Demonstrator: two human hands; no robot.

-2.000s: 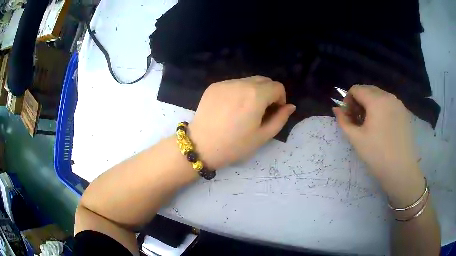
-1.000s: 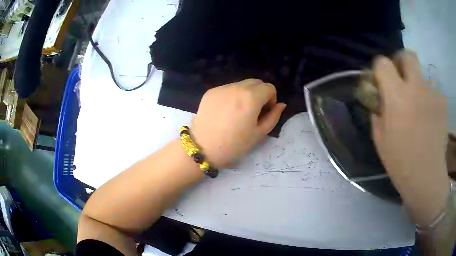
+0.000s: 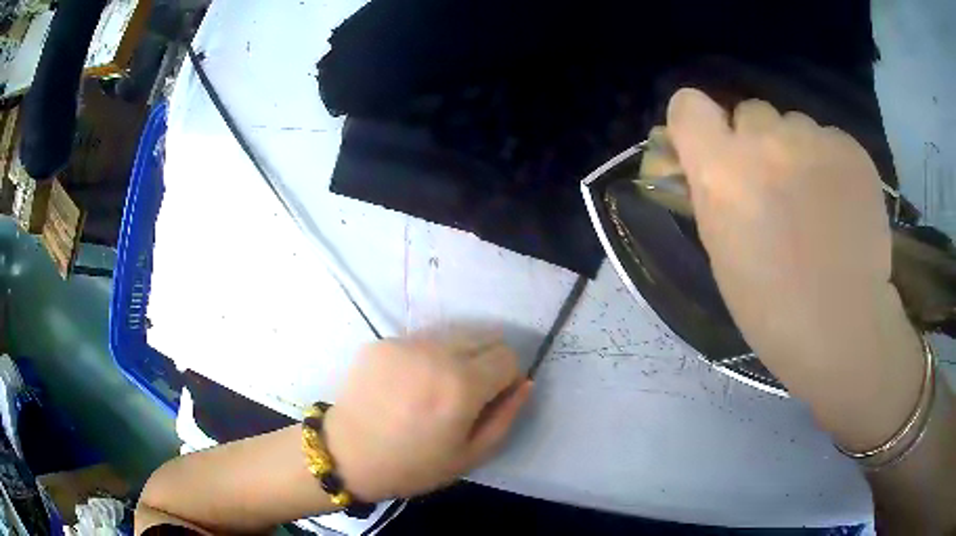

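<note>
A black cut garment panel (image 3: 472, 147) lies layered on the white table cover (image 3: 650, 440). My right hand (image 3: 786, 230) grips the handle of the iron (image 3: 660, 251), which rests over the panel's lower right part and hides the edge beneath it. My left hand (image 3: 430, 414) is below the panel, pinching a narrow black tape (image 3: 558, 325) that runs up to the panel's lower corner by the iron. The tape also stretches straight from the upper left of the table to my left hand. Whether the snips are still in my right hand cannot be told.
A blue plastic basket (image 3: 124, 304) stands at the left table edge. A long dark padded shape (image 3: 55, 89) is beyond it at upper left, near wooden pieces and cartons. Pen marks cover parts of the cloth. Dark and white items show below the front edge.
My right hand, earlier showing silver blades, took the iron and has moved it left over the panel. My left hand has moved down-left from the panel, and the slack tape is now straight.
</note>
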